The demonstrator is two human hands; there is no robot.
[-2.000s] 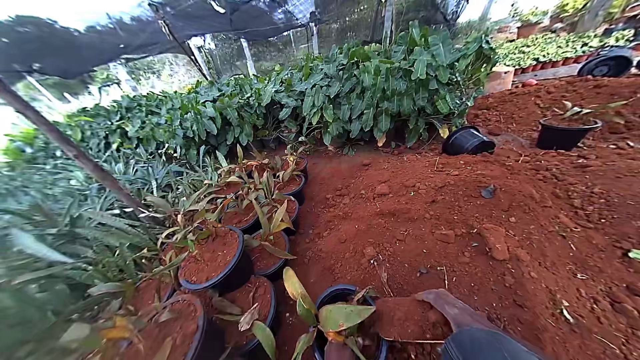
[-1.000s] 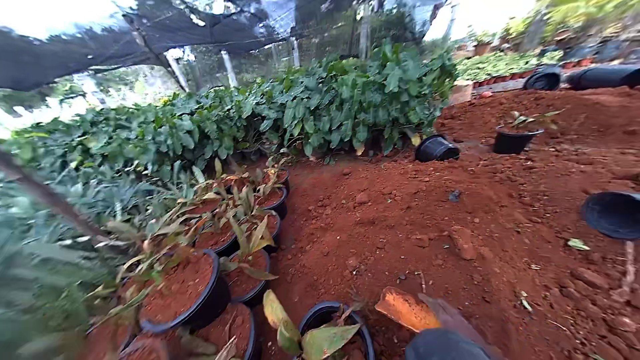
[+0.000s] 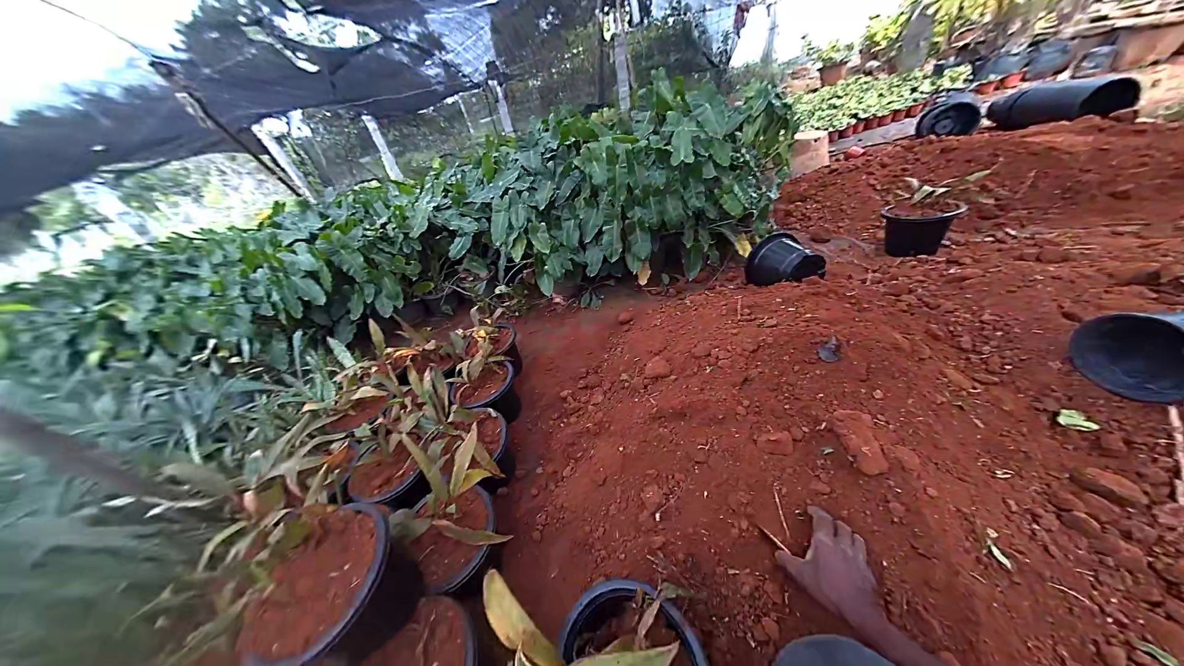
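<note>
My right hand (image 3: 837, 569) reaches in from the lower right and rests on the slope of red soil (image 3: 703, 435), fingers spread and pointing up the slope, nothing seen in it. Left of it, at the bottom edge, a black plastic pot (image 3: 610, 592) holds some soil and a plant with broad yellow-green leaves (image 3: 518, 624). My left hand is out of view. A dark rounded shape, perhaps a knee, shows below my right hand.
Potted plants in black pots (image 3: 370, 592) line the left side, with dense leafy plants (image 3: 592, 185) behind. An empty black pot (image 3: 782, 259) lies tipped, another (image 3: 1133, 356) lies at the right edge, and a planted pot (image 3: 920, 229) stands upslope. Shade netting hangs above.
Two seconds ago my right hand was at the pot's rim with soil; one second ago it was just right of the pot. Now it lies spread on the soil farther right.
</note>
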